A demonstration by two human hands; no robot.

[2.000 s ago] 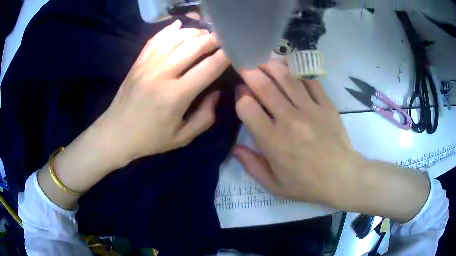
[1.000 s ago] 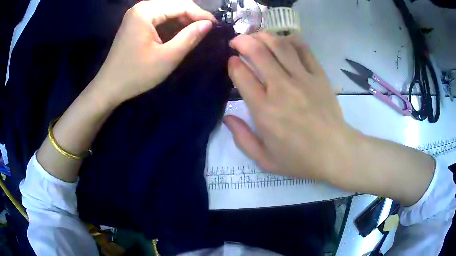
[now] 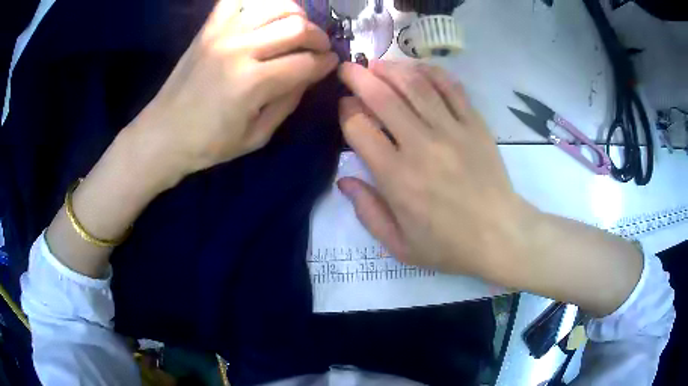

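The dark navy cloth (image 3: 226, 241) covers the left side and hangs over the front edge of the table. My left hand (image 3: 249, 83) lies on it near the presser foot (image 3: 343, 29), fingers bent and fingertips together on the cloth by its right edge; the exact pinch is partly hidden. My right hand (image 3: 430, 158) is palm down, fingers a little apart, its index fingertip at the cloth edge close to my left fingertips. The cream ribbed knob (image 3: 439, 35) is just above my right fingers. The needle tip cannot be made out.
Thread snips with pink handles (image 3: 581, 147) lie open at the right, beside black shears (image 3: 640, 143). A ruler scale (image 3: 354, 264) runs along the white table's front edge. Dark objects (image 3: 545, 330) lie below the table at the lower right. White sleeves cover both forearms.
The grey machine head seen two seconds ago no longer covers the middle. Since one second ago, my left hand has turned and lowered, its fingers closing towards the cloth edge. My right hand has barely moved.
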